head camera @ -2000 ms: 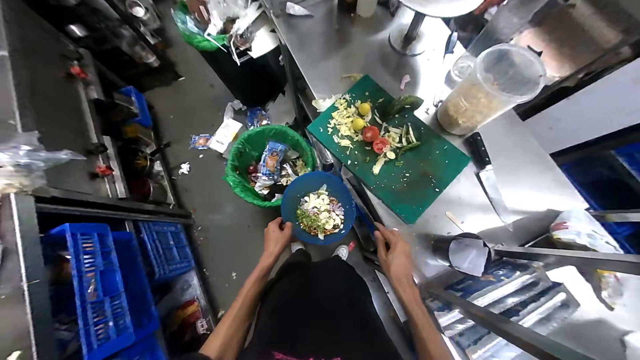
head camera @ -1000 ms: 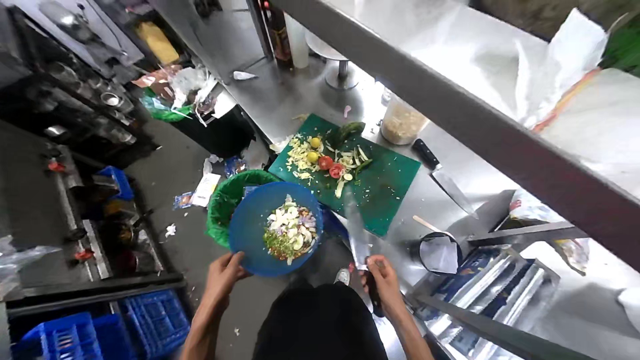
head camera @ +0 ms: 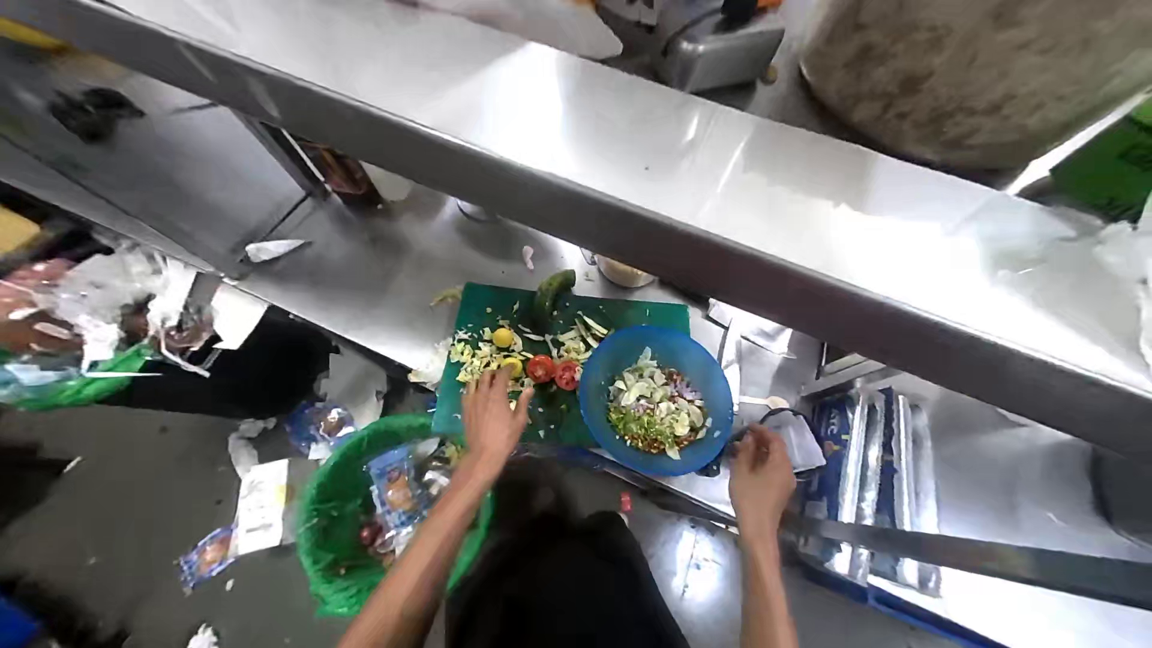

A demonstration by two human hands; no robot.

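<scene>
A blue plastic bowl (head camera: pixel 594 396) of chopped vegetables rests partly over the right part of the green cutting board (head camera: pixel 661 315). My left hand (head camera: pixel 493 416) reaches over the board with fingers spread, at the chopped pieces and a cut lemon (head camera: pixel 511 366); whether it touches them is unclear. Tomato halves (head camera: pixel 541 368) and a dark green cucumber-like vegetable (head camera: pixel 553 286) lie close by. My right hand (head camera: pixel 761 472) is just right of the bowl, fingers curled, near a dark handle; its grip cannot be made out. A knife blade (head camera: pixel 731 355) shows beyond the bowl.
A steel shelf (head camera: pixel 576 202) crosses above the counter and hides part of it. Below left stands a bin with a green liner (head camera: pixel 337 504), with wrappers on the floor around it. A small container with white cloth or paper (head camera: pixel 796 438) and foil packs (head camera: pixel 877 486) are at right.
The bowl has gone from my left hand onto the counter and board. My left hand has moved over the board. The knife held in my right hand a second ago is no longer plainly in it. The view has shifted.
</scene>
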